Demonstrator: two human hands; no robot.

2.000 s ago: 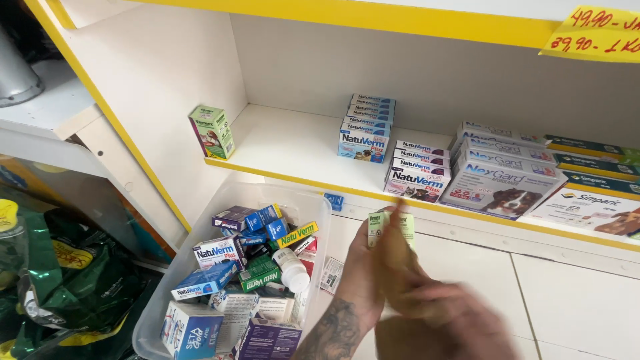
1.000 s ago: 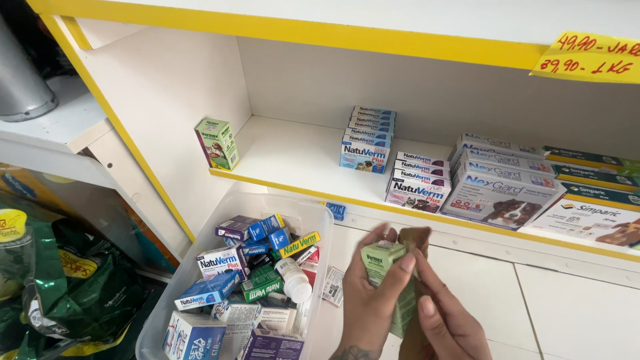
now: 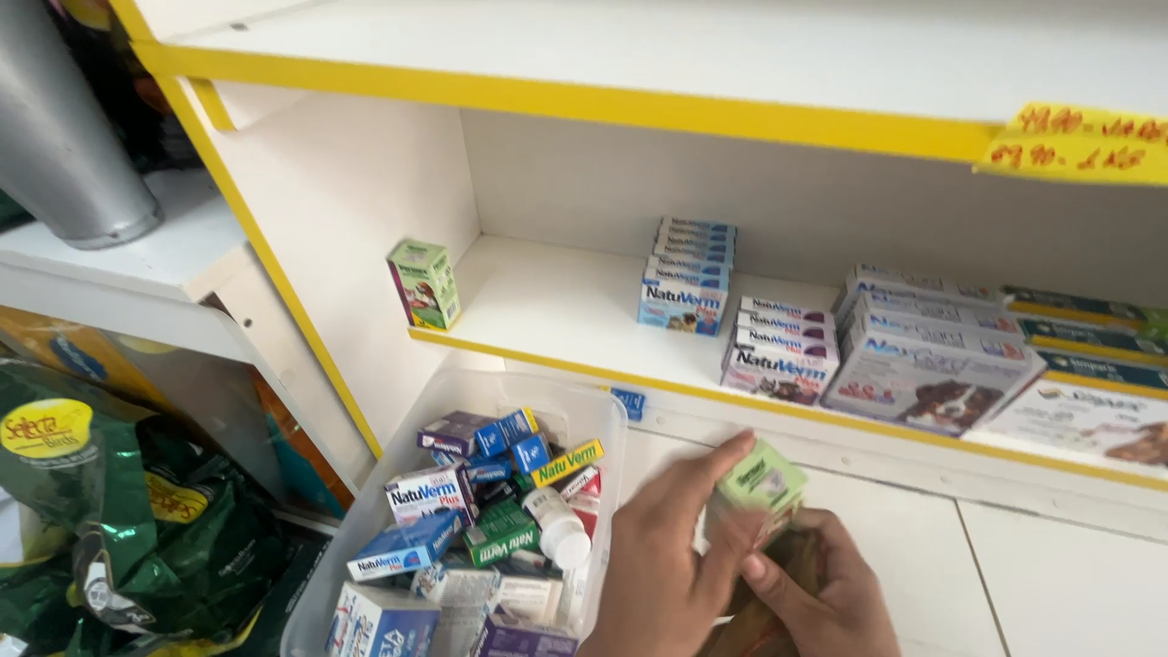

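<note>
A small green carton point(image 3: 762, 479) is in my left hand point(image 3: 671, 547), held between thumb and fingers, its top face tilted up toward me. My right hand point(image 3: 821, 584) pinches a brown cloth point(image 3: 776, 584) just below the carton; its folds hang between both hands and are partly hidden. A similar green carton point(image 3: 425, 285) stands upright at the left end of the shelf. Left of my hands, a clear plastic bin point(image 3: 610, 474) holds a jumble of medicine cartons and a white bottle point(image 3: 557, 527).
On the white shelf point(image 3: 557, 301) with yellow edging stand rows of blue NatuVerm cartons point(image 3: 683, 301), purple-marked NatuVerm cartons point(image 3: 780, 360), NexGard boxes point(image 3: 931, 365) and Simparic boxes point(image 3: 1086, 411). Green bags point(image 3: 173, 538) lie at the far left. A yellow handwritten sign point(image 3: 1077, 146) hangs from the upper shelf.
The brown cloth was raised beside the carton a second ago and now hangs lower, beneath it. The carton's top has turned toward my view.
</note>
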